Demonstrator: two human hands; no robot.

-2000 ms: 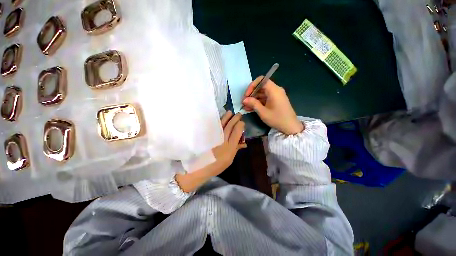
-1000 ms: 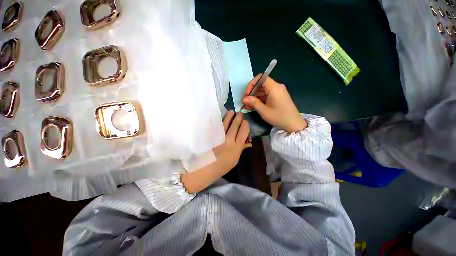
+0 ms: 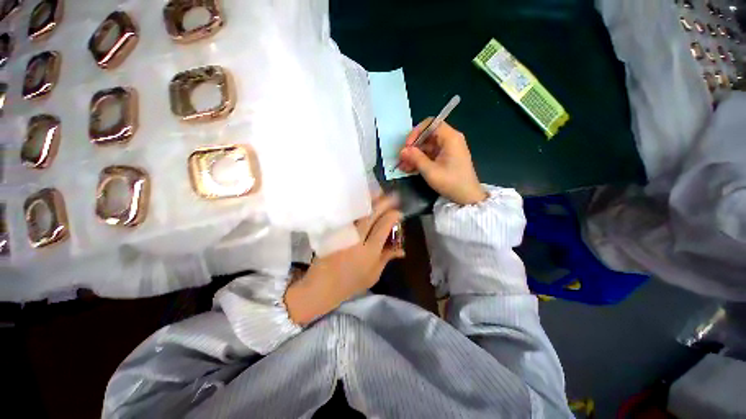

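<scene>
My right hand (image 3: 446,161) holds grey metal tweezers (image 3: 439,119), with the tip low over the lower end of a pale-blue adhesive sheet (image 3: 393,110). My left hand (image 3: 348,260) is below the sheet, beside the foam edge, with its fingertips blurred. It holds a rose-gold watch case (image 3: 396,237), mostly hidden by the fingers. More watch cases (image 3: 224,171) lie in rows on white foam sheets (image 3: 307,147) at the left. Any piece at the tweezer tip is too small to tell.
A green-yellow strip (image 3: 521,87) lies on the dark green bench (image 3: 572,106). A blue bin (image 3: 572,262) stands below the bench at the right. Another person's sleeve (image 3: 712,196) and more small cases (image 3: 707,53) on white foam show at the far right.
My left hand has drawn down off the adhesive sheet, and more of the case between its fingers shows. The tweezers remain at the sheet. The view has shifted slightly.
</scene>
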